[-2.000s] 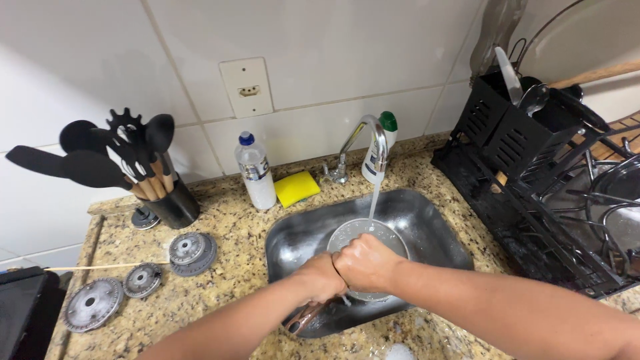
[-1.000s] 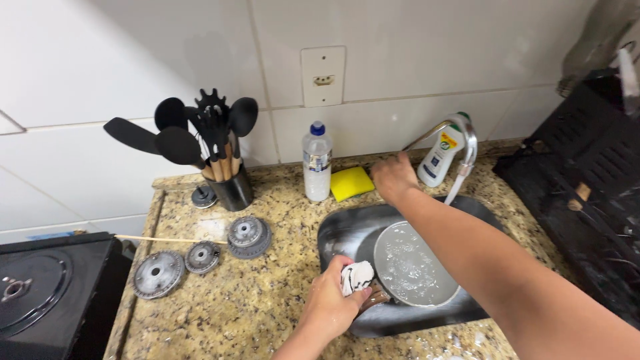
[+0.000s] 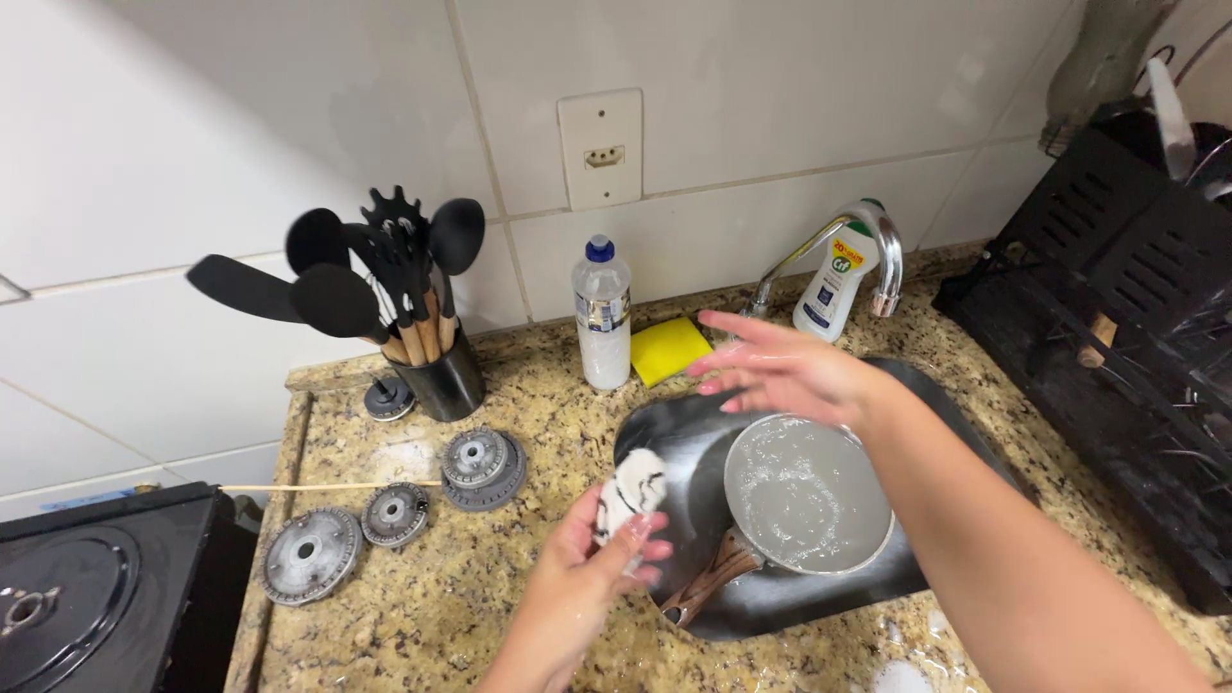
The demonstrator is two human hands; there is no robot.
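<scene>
My left hand (image 3: 602, 553) grips a crumpled white cloth with black marks (image 3: 633, 491) over the left edge of the steel sink (image 3: 674, 462). My right hand (image 3: 770, 371), fingers spread and holding nothing, hovers over the back of the sink. Just behind it is the chrome faucet (image 3: 828, 236), with no water running from its spout. A pan filled with cloudy water (image 3: 808, 496) sits in the sink, its wood-look handle (image 3: 712, 577) pointing toward the front left. Near my right fingertips lies a yellow sponge (image 3: 669, 351).
A clear bottle with a blue cap (image 3: 603, 322) and a Cif bottle (image 3: 835, 289) stand by the wall. Burner parts (image 3: 311, 555) and a black utensil holder (image 3: 441, 380) are left on the granite counter. A black dish rack (image 3: 1107, 279) stands right, a black stove (image 3: 115, 577) far left.
The water stream from the faucet has stopped. My right hand has come off the area at the faucet's base, and its fingers have spread. My left hand still holds the cloth.
</scene>
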